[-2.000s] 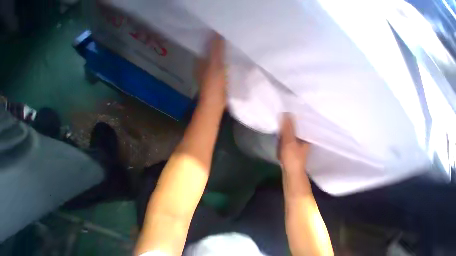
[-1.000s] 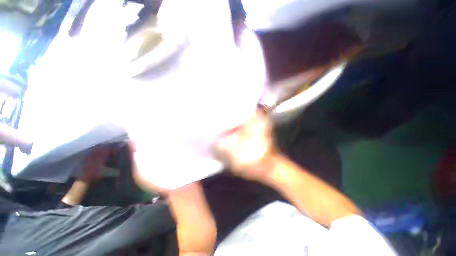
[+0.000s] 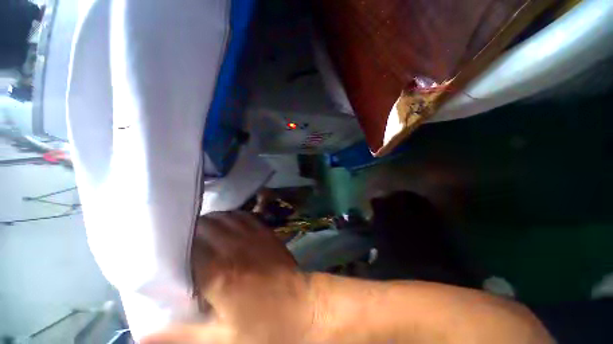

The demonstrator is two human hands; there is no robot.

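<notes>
A white cloth cover [image 3: 158, 134] hangs in a long, smooth fold down the left half of the view, with a stitched edge along its right side. My right hand [image 3: 245, 269] reaches in from the lower right and grips this edge low down. Its fingertips are partly hidden at the cloth, and the thumb lies near the bottom edge of the picture. My left hand is not in view.
A brown board [image 3: 396, 47] with a chipped, frayed corner juts in at the upper right, beside a white rounded edge [image 3: 538, 67]. Behind are a blue frame [image 3: 225, 107] and a pale box [image 3: 275, 131] with a small red light. Green floor [image 3: 531, 235] lies right.
The view has turned and moved close to the cloth and the board's corner. My left hand has left the picture. My right hand now grips the cloth's stitched edge.
</notes>
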